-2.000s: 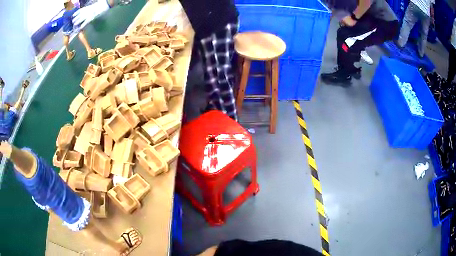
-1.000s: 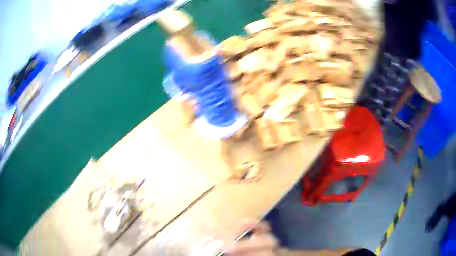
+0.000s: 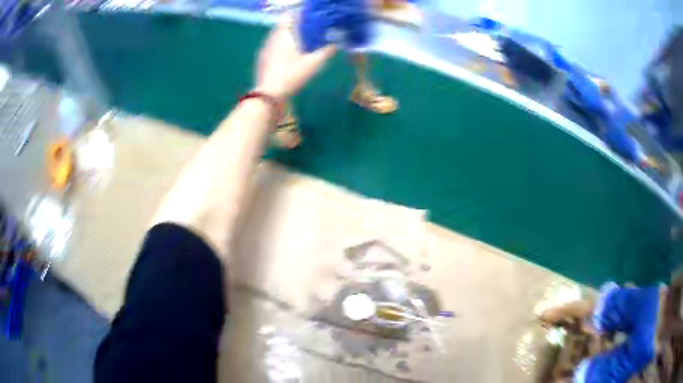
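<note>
The frame is blurred. My left hand (image 3: 288,63), bare with a red band at the wrist, reaches over the green belt. It grips a lower body with blue shorts (image 3: 333,26), whose sandalled feet hang or stand over the belt; its top is cut off by the frame. My right hand is not in view. Another lower body with blue shorts (image 3: 633,322) lies at the lower right on the bench. A glue pot (image 3: 389,313) with a thin stick across it sits beside a white lid (image 3: 359,307) on stained cardboard.
An orange-yellow sash ring (image 3: 60,162) lies at the bench's left, near shiny plastic film. The green belt (image 3: 479,194) curves behind the bench (image 3: 299,217). More blue-clothed figure parts lie beyond the belt at the upper right. Grey floor shows at the lower left.
The view has swung left, so the tan block heap and red stool are out of view. My left arm has come in, its hand on a lower body at the belt.
</note>
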